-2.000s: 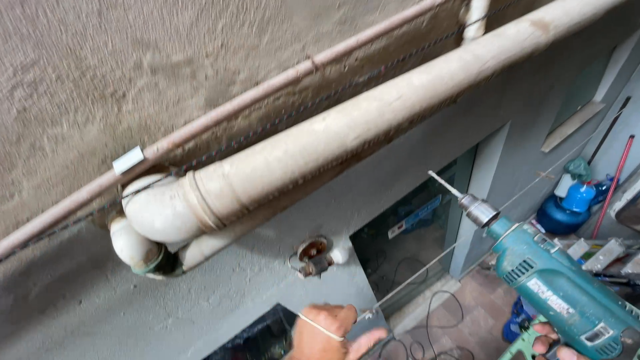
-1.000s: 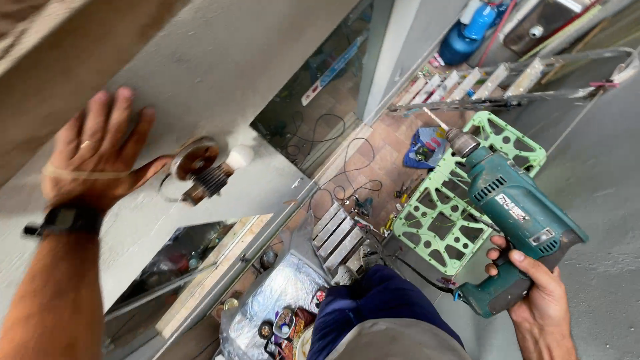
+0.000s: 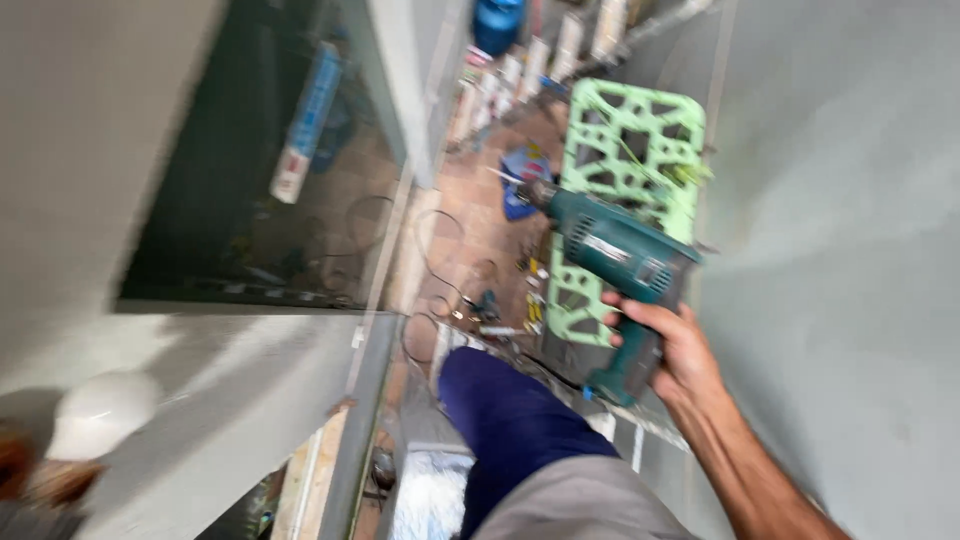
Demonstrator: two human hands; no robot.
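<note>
My right hand (image 3: 679, 345) grips the handle of a teal power drill (image 3: 619, 244) at the right of the head view. Its chuck and thin bit (image 3: 506, 175) point to the upper left, above the tiled floor far below. A dark cord runs from the base of the handle toward my leg. Behind the drill shows a light green openwork plastic panel (image 3: 675, 199). My left hand is out of view. The picture is blurred, so the trigger finger's exact position cannot be told.
A grey wall (image 3: 840, 225) rises at the right. At the left are a dark window (image 3: 240, 180) and a white rounded pipe fitting (image 3: 105, 412). Below lie a blue bag (image 3: 517, 206), loose cable, scattered tools and a blue container (image 3: 497, 26). My leg in dark blue (image 3: 517, 405) is at bottom centre.
My left hand, flat on the wall beside the round wall opening one second ago, has left the view. The drill stays in my right hand. The view has swung down and right.
</note>
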